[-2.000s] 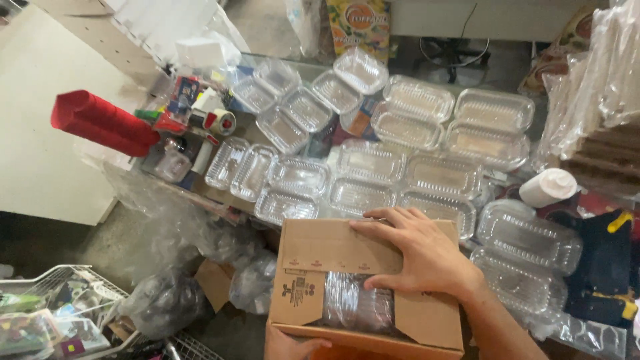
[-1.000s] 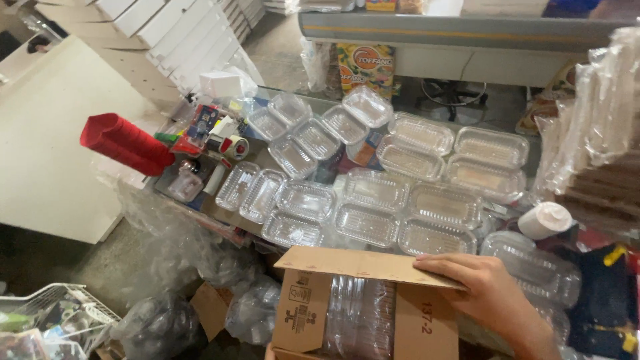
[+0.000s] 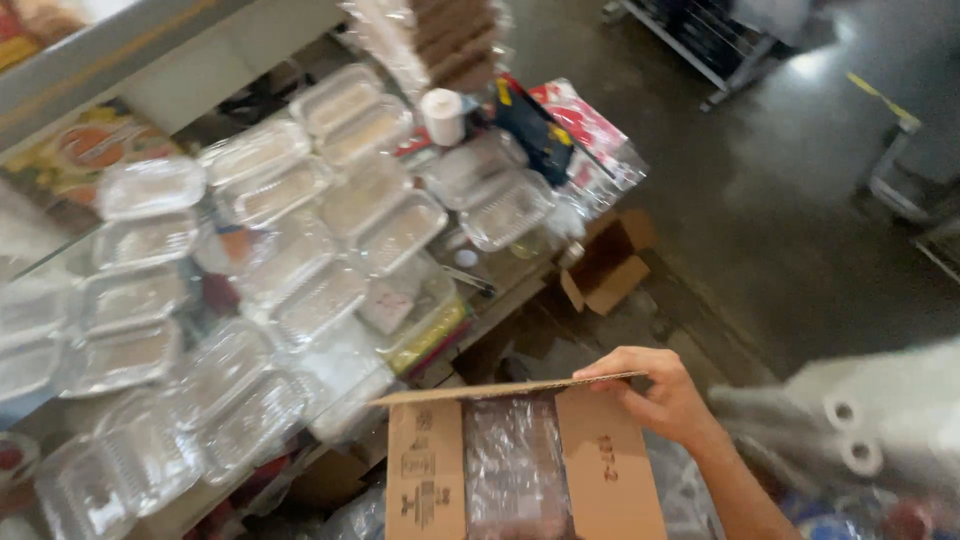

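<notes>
My right hand (image 3: 652,390) grips the right end of a raised flap on a cardboard box (image 3: 611,465) at the bottom middle. Between the box's inner flaps shows a stack of clear plastic containers in plastic wrap (image 3: 516,457). My left hand is out of view. Beyond the box, many open clear plastic clamshell containers (image 3: 397,229) lie in rows across a glass-topped table. A white bottle or roll (image 3: 443,116) stands behind them.
Wrapped stacks of brown cardboard (image 3: 457,41) stand at the table's far end. An open empty carton (image 3: 607,266) sits on the floor beside the table. White rolls (image 3: 844,412) are at the right, with a metal rack (image 3: 705,52) farther back.
The view has swung to the right. The box's upper flap, lying flatter two seconds ago, now stands raised, and my right hand has moved to its right end. My left hand has left the view.
</notes>
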